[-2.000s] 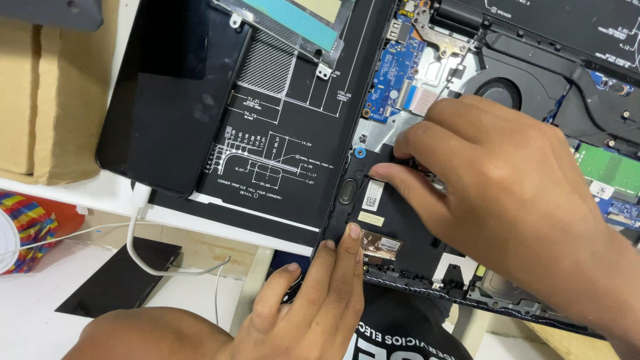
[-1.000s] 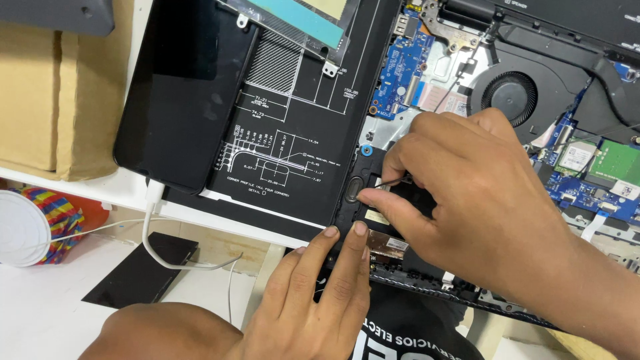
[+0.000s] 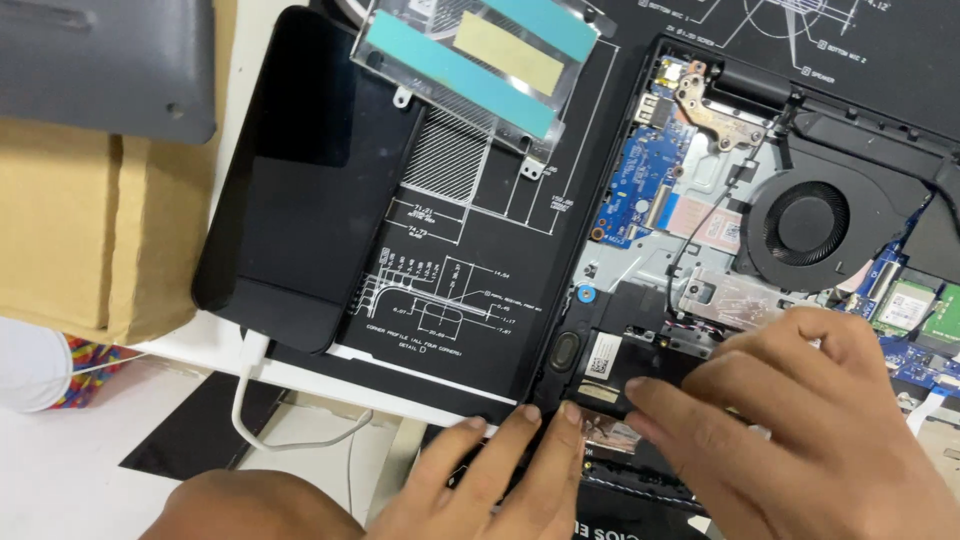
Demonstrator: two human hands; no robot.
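Note:
An opened laptop chassis (image 3: 697, 180) lies at the right with its inside showing: a round cooling fan (image 3: 806, 221), a blue circuit board (image 3: 641, 184) and a black speaker module (image 3: 564, 351) at the left edge. My left hand (image 3: 502, 472) rests with its fingers apart, the fingertips on the chassis's near left corner and edge. Over the black part with a white label (image 3: 602, 356) is my right hand (image 3: 780, 427), thumb and fingers bent close together. Whether anything small is between those fingertips cannot be seen.
A black smartphone (image 3: 315, 180) with a white cable (image 3: 244, 405) lies on a printed black mat (image 3: 480, 300). A metal bracket with teal strips (image 3: 465, 75) overlaps the phone's upper edge. A cardboard box (image 3: 97, 232) stands at the left, a dark panel (image 3: 202, 424) below.
My right hand has moved off the area beside the speaker, toward the near right, and uncovered the white label. My left hand stays at the chassis's corner. The view has shifted.

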